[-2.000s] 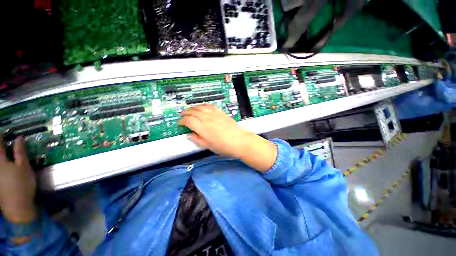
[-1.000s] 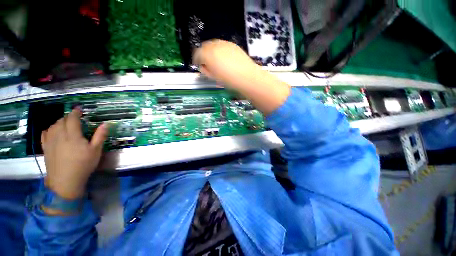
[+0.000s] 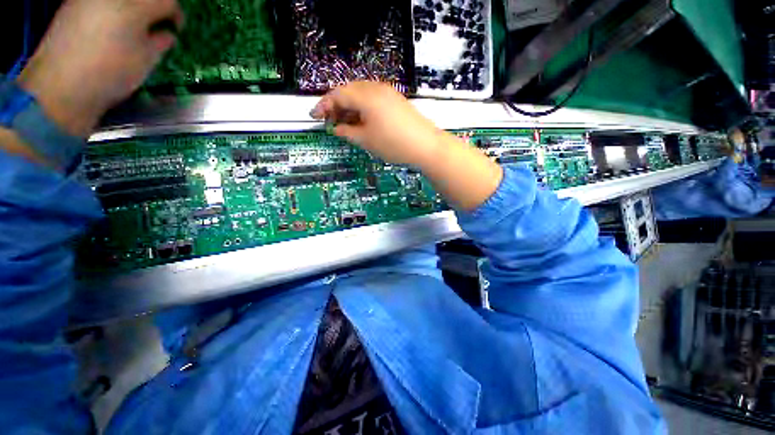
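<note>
Green circuit boards [image 3: 255,204] lie in a row between pale rails, with dark slotted connectors on them. My right hand [image 3: 374,119] is over the far rail and the board's far edge, fingertips pinched together; a tiny green spot shows under them, but I cannot tell if it is a held piece. My left hand [image 3: 98,55], with a blue wrist strap [image 3: 30,119], is at the upper left beside the heap of small green pieces [image 3: 225,47]. Its fingers are curled, and whether they hold anything is hidden.
Beyond the far rail [image 3: 229,109] are a dark bin of parts with shiny leads [image 3: 353,64] and a white tray [image 3: 487,51] of small black parts. The near rail [image 3: 280,257] runs before my smock. Another person's blue sleeve [image 3: 705,189] is at the far right.
My left hand has moved up from the boards to the green pieces. My right hand went from the board to the dark bin, then came back down to the far rail.
</note>
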